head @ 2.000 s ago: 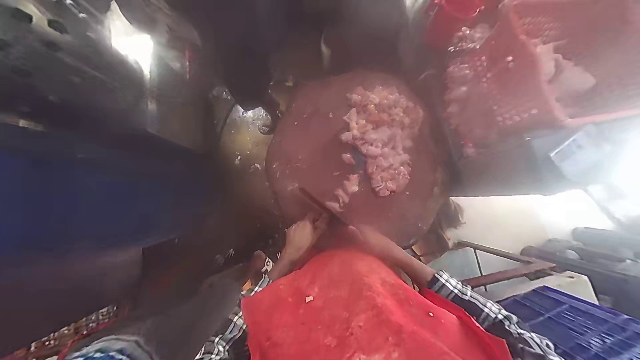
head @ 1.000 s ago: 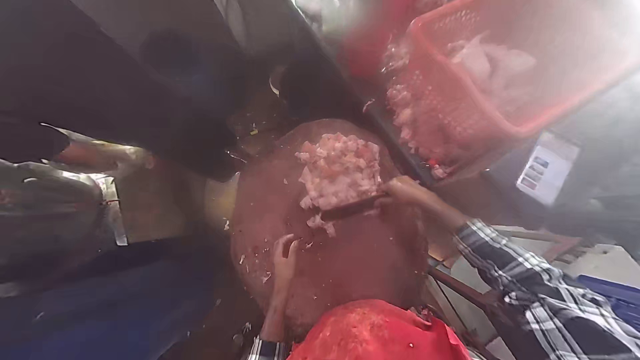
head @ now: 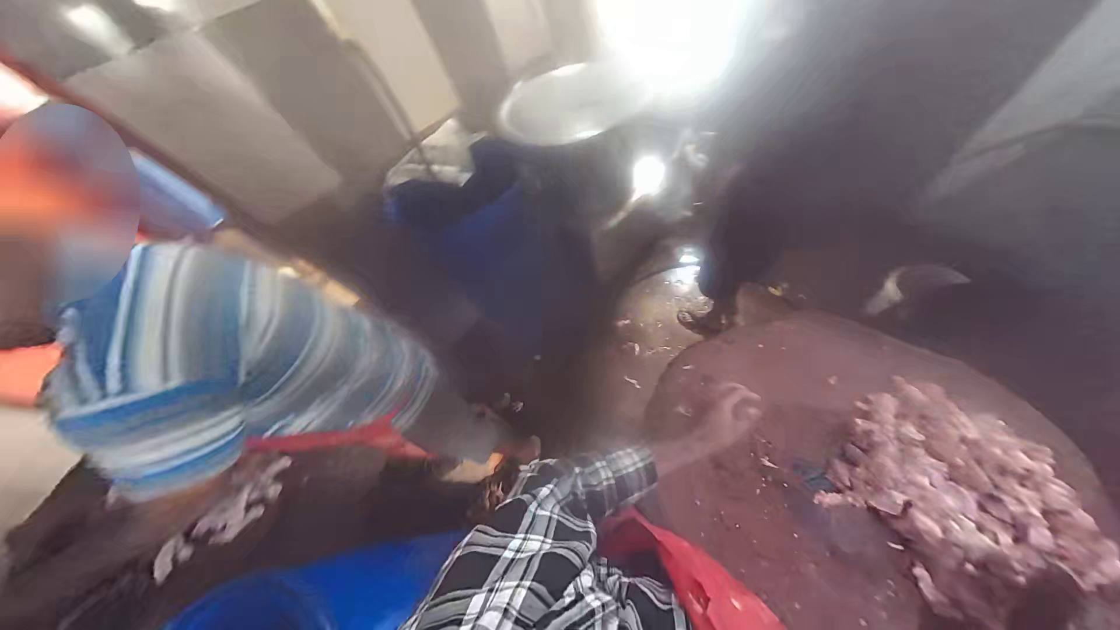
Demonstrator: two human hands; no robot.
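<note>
My left hand [head: 713, 422], at the end of a black-and-white plaid sleeve, lies over the left part of a round reddish chopping block [head: 787, 359]. The hand is blurred, its fingers look partly curled, and I cannot make out anything held in it. To its right, a heap of small pale pink raw meat pieces [head: 971, 490] covers much of the block. My right hand does not show. A dark shape at the lower right edge of the heap is too unclear to name.
A person in a blue and white striped shirt [head: 236, 350] bends at the left, near pale meat pieces [head: 232, 507] on a dark surface. A blue plastic container [head: 324, 586] stands at the bottom. My red apron [head: 700, 577] borders the block.
The view has swung far to the left, bringing the person in stripes into sight. My right hand, on a knife at the heap one second ago, has left the view, as has the red basket.
</note>
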